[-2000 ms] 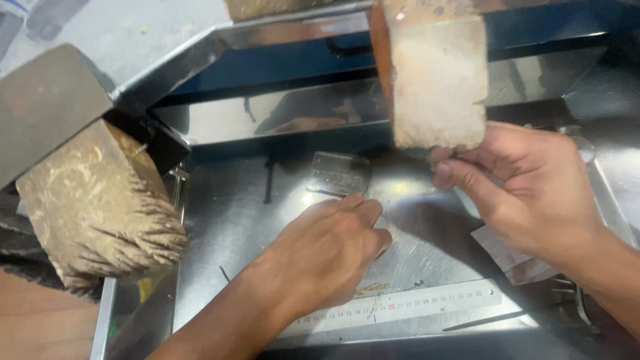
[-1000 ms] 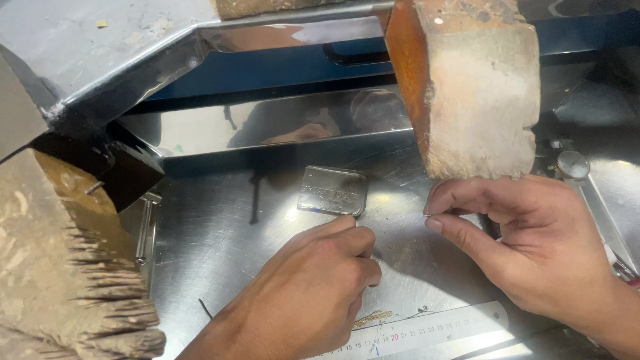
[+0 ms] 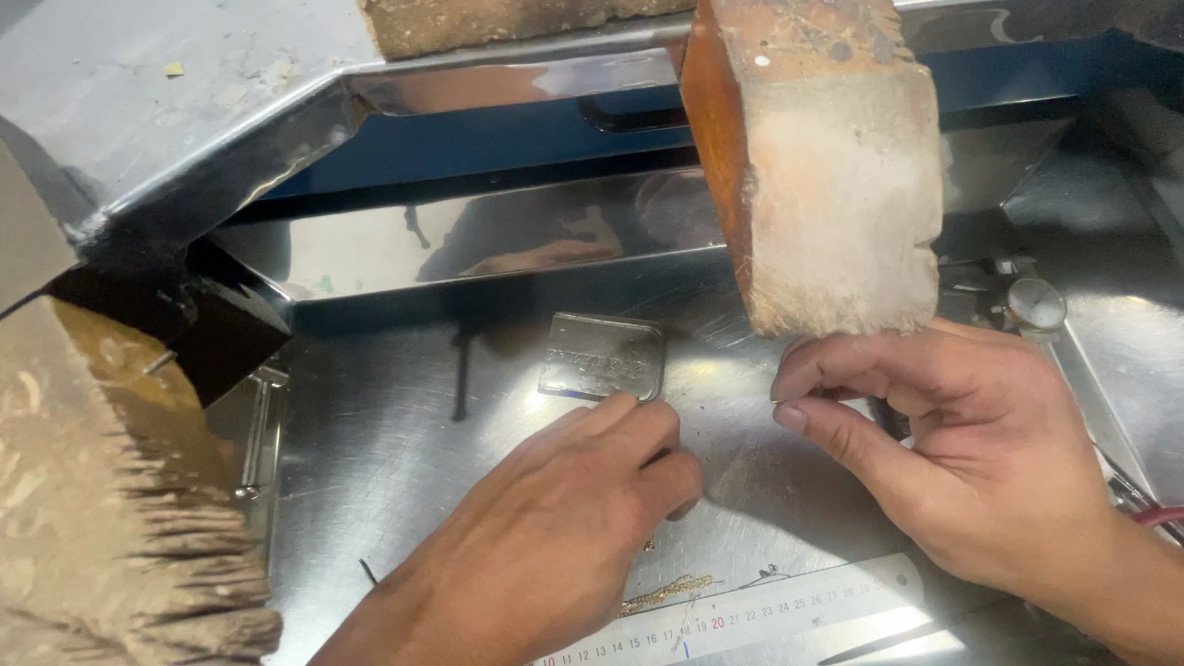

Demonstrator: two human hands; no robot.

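My left hand point(image 3: 592, 499) rests low over the metal tray, fingers curled, fingertips at the near edge of a small flat metal box point(image 3: 603, 356) with raised lettering. Whether it holds anything is hidden. My right hand point(image 3: 943, 444) is raised below the worn wooden bench pin point(image 3: 837, 185), with thumb and index finger pinched on a tiny bright piece point(image 3: 776, 401), too small to identify. Near my left hand, a gold-coloured chain point(image 3: 668, 593) lies along the top edge of a steel ruler point(image 3: 740, 615).
A heavily notched wooden block point(image 3: 120, 499) juts in at left. A dial caliper point(image 3: 1036, 303) lies at right behind my right hand, with a red-handled tool point(image 3: 1158, 515) near my wrist. The bench's metal edge point(image 3: 518, 79) runs across the top.
The view has shifted, bringing the notched block further in at left. My left hand stays by the metal box and my right hand stays below the bench pin.
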